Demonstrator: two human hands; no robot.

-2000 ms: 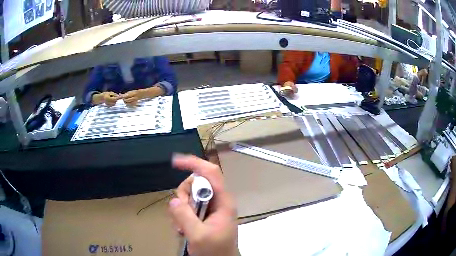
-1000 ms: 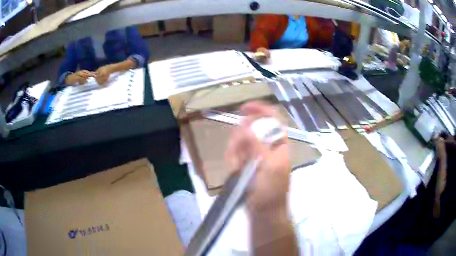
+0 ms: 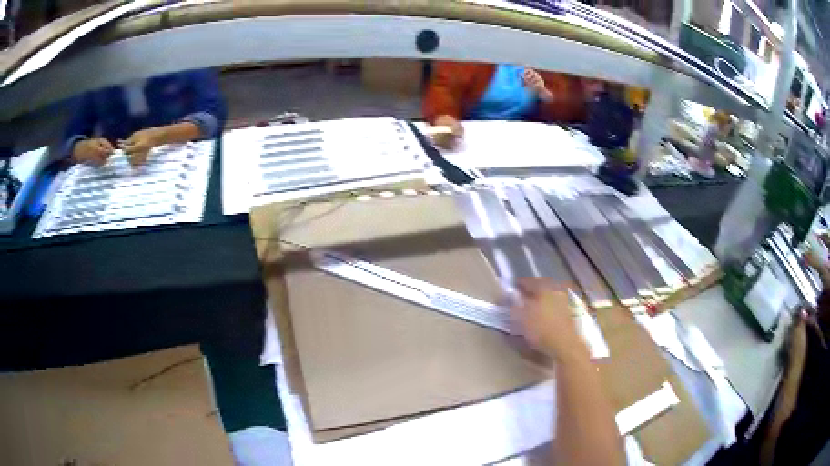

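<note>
A long white strip point(image 3: 409, 289) lies slantwise on the tan cardboard work sheet point(image 3: 391, 364). My right hand point(image 3: 546, 319) is blurred, at the strip's near right end, and covers that end. Its fingers point left and look bent. Whether they grip the strip or only touch it, I cannot tell. Thin dark cord point(image 3: 296, 214) lies in loose curls at the sheet's far left corner. My left hand is out of the picture.
Rows of grey-faced strips point(image 3: 546, 227) lie beyond my hand. A white piece point(image 3: 648, 410) lies on cardboard at right. Another board point(image 3: 109, 410) is at near left. Two people sit across the dark surface point(image 3: 127, 291), behind white sheets point(image 3: 318, 159). A metal rail point(image 3: 300, 55) crosses above.
My right hand held up a long strip a second ago. It is now lower and farther right, with no raised strip visible. The view has shifted, and the white piece at right now shows.
</note>
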